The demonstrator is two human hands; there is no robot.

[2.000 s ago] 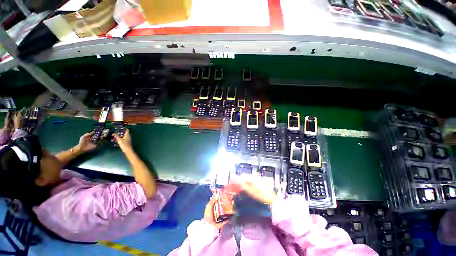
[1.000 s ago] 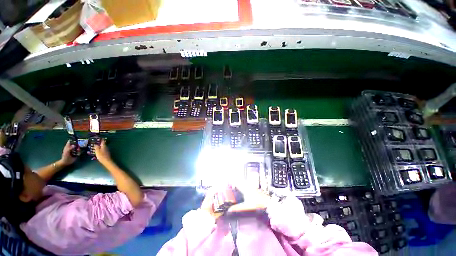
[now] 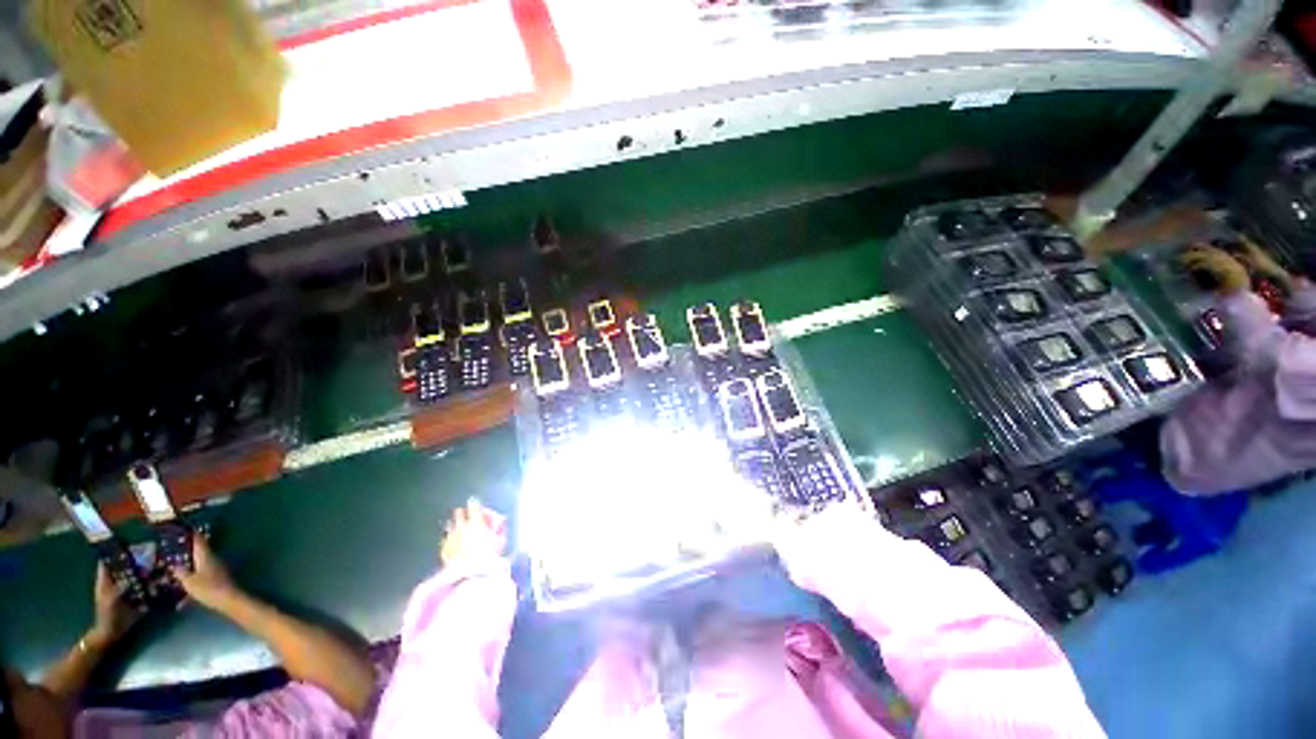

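Observation:
A clear blister tray (image 3: 854, 459) lies in front of me on the green bench, with opened keypad phones (image 3: 811, 469) in it, screens at the top. Strong white glare hides the tray's front and left middle. My left hand (image 3: 474, 537) is just left of the tray, fingers apart, with nothing visible in it. My right hand (image 3: 787, 531) is at the tray's front right, below the phones; it is blurred and partly washed out by glare, so any hold is unclear.
Yellow-framed phones (image 3: 474, 344) stand behind the tray. Stacked trays of closed phones (image 3: 1068, 354) are at right, another tray (image 3: 1032, 527) lower. A person's hands (image 3: 152, 585) hold opened phones at left; another person (image 3: 1241, 361) is at right. A white shelf (image 3: 664, 108) crosses above.
The view has swung right. My hands, earlier together at a small reddish-dark item in front of me, are now apart on either side of the tray, and that item no longer shows.

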